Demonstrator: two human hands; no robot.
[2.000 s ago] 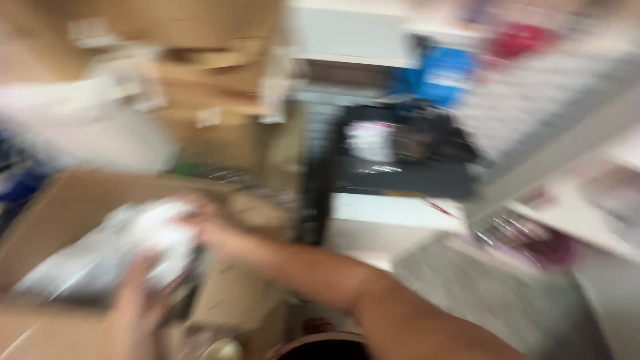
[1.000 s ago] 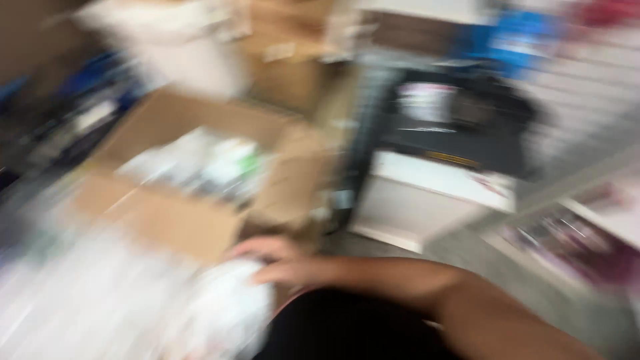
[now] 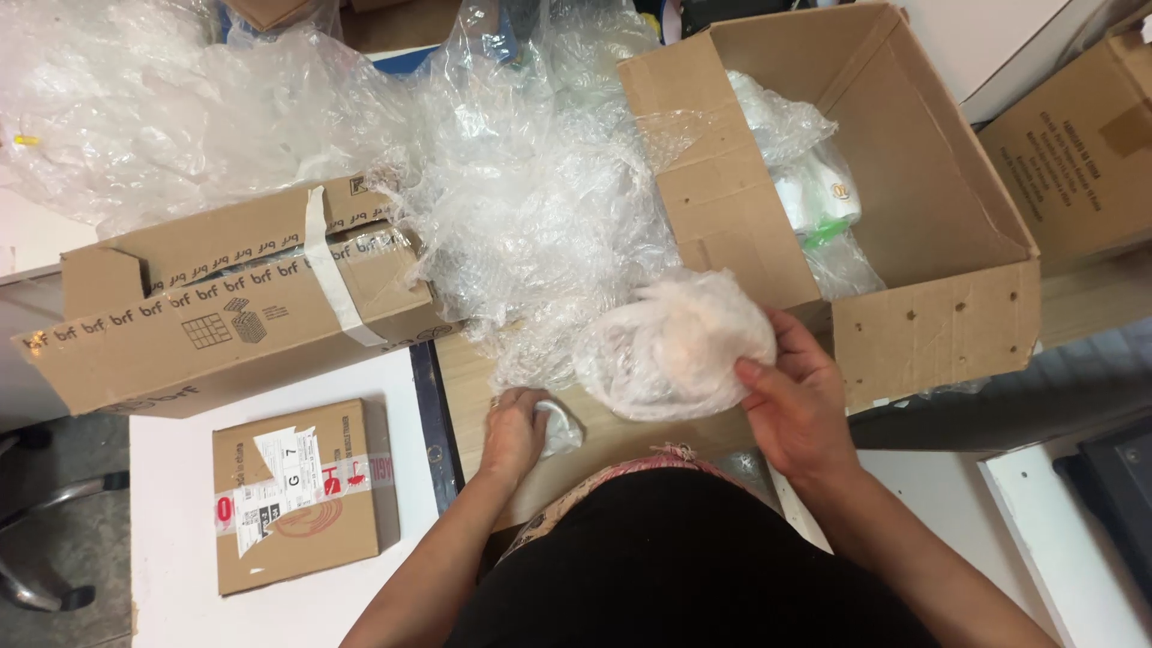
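My right hand [image 3: 796, 396] grips the edge of a crumpled bundle of translucent plastic wrap [image 3: 679, 346], thumb on top. What the bundle holds cannot be made out. Lower left of it, my left hand [image 3: 517, 436] is at a small white plastic piece [image 3: 560, 427] on the wooden tabletop [image 3: 486, 450]; its fingers curl beside it, and whether they grip it is unclear. A big heap of clear bubble wrap [image 3: 549, 207] lies just beyond both hands. An open cardboard box [image 3: 936, 315] at the right holds plastic-wrapped white items [image 3: 810, 193].
A long cardboard box with a white strap [image 3: 243, 297] lies at the left. Below it, a flat taped carton [image 3: 297, 504] rests on a white surface [image 3: 171, 558]. More plastic wrap [image 3: 225, 117] covers the upper left. Another carton [image 3: 1071, 153] stands far right, and an office chair's base [image 3: 54, 540] lower left.
The view has swung left and become sharp. My right hand, earlier reaching into the open box, is now outside it, holding the wrapped bundle. My left hand is now low on the tabletop.
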